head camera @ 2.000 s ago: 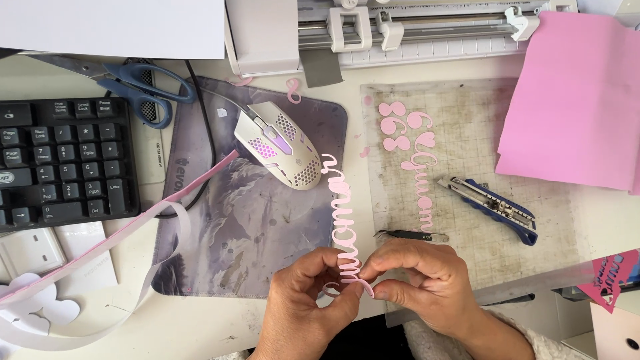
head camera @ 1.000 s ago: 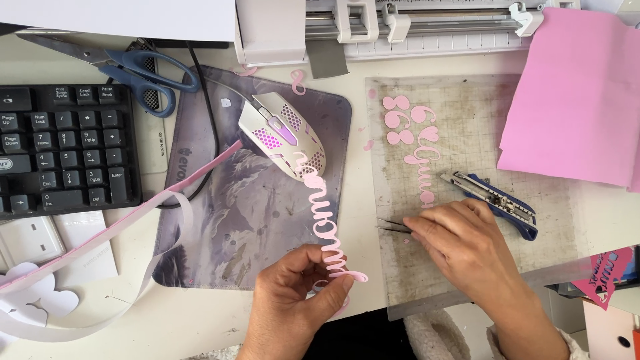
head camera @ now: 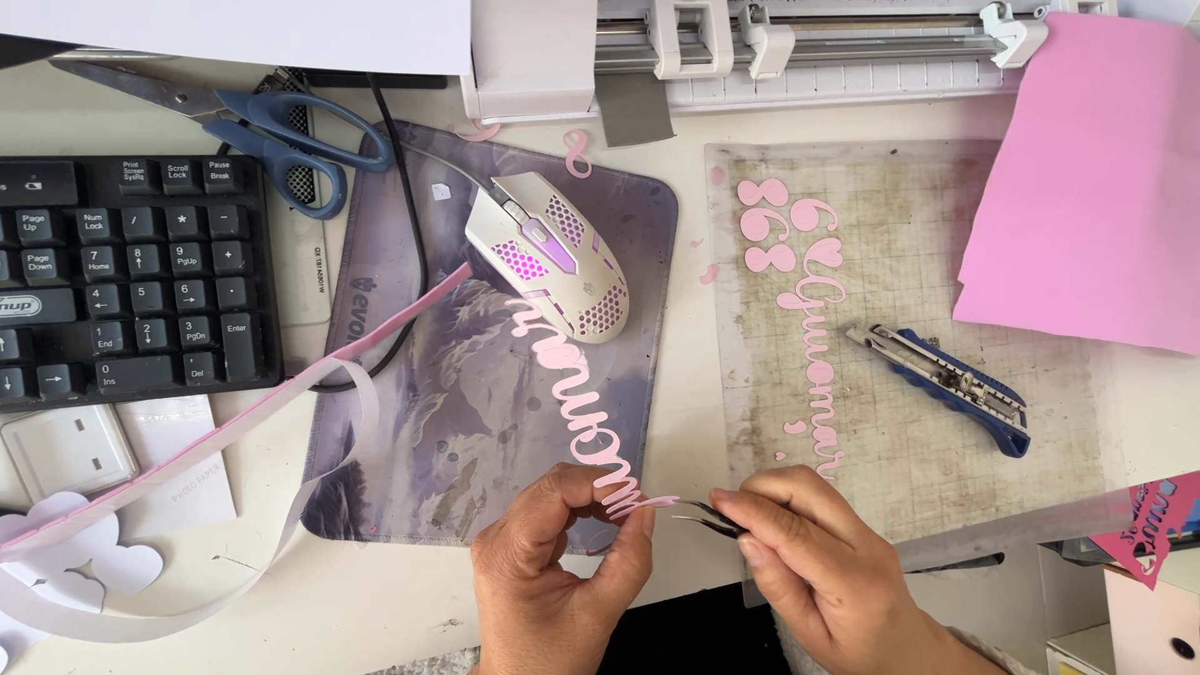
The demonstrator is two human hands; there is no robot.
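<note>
Between thumb and fingers my left hand (head camera: 562, 562) pinches one end of a pink cut-out of script lettering (head camera: 572, 398), whose far end reaches over the mouse. Black tweezers (head camera: 708, 517) are in my right hand (head camera: 816, 562), their tips at the held end of the lettering. On the stained, gridded cutting mat (head camera: 937, 225) lie pink numeral cut-outs (head camera: 765, 225) and a second strip of pink script lettering (head camera: 820, 375). A blue utility knife (head camera: 947, 384) rests on the mat to their right.
A white computer mouse (head camera: 553, 253) sits on a purple mouse pad (head camera: 412, 469). Blue-handled scissors (head camera: 281, 141) lie behind the black keyboard (head camera: 169, 281). A cutting machine (head camera: 797, 56) stands at the back, a pink sheet (head camera: 1087, 187) at right, and a curled paper strip (head camera: 281, 553) at left.
My right hand left the lettering, reached to the tweezers on the mat, and is now back beside my left hand holding them. The lettering has swung further over the mouse.
</note>
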